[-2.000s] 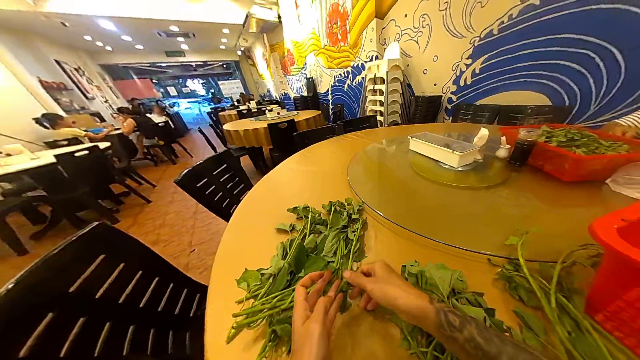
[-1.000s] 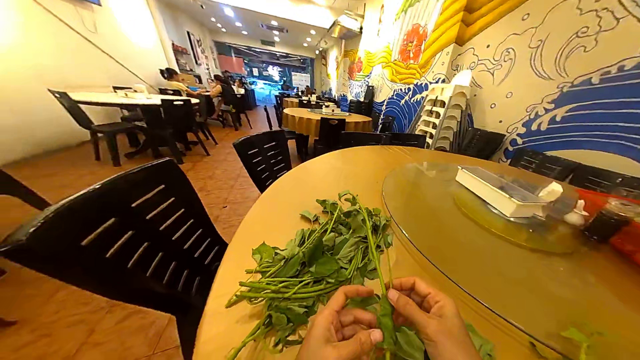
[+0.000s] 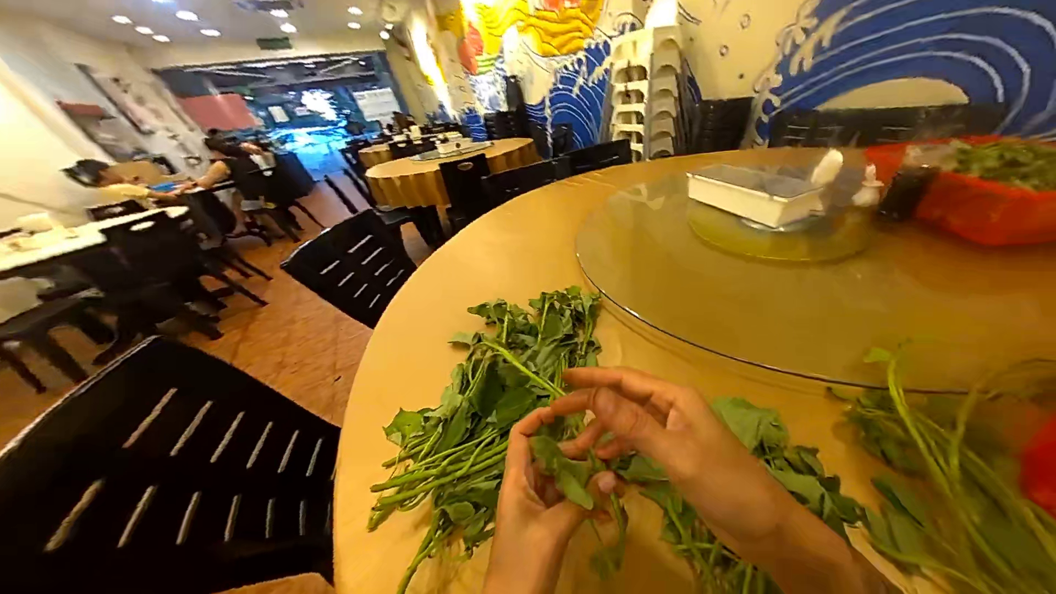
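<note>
My left hand point(image 3: 544, 487) is closed on a leafy green stem point(image 3: 569, 472), its leaves showing between the fingers and thumb. Just above and to the right, my right hand point(image 3: 639, 421) has its fingers bent over the same stem; whether they grip it is hidden. Beyond my left hand a pile of leafy green stems point(image 3: 495, 396) lies on the round wooden table point(image 3: 478, 256), with the cut ends pointing left. More leafy greens point(image 3: 775, 445) lie under and beside my right forearm. Another bunch of long stems point(image 3: 949, 478) is at the right.
A glass turntable point(image 3: 652, 272) carries a white box point(image 3: 755, 198) and a small white bottle point(image 3: 868, 186). Behind it, at the right, stands a red basket point(image 3: 990, 206) of greens. Black slatted chairs point(image 3: 190, 462) stand along the table's left side. People sit at a farther table.
One second ago both hands were side by side around a long upright stem; now my right hand reaches over my left from the right. The view has swung toward the right.
</note>
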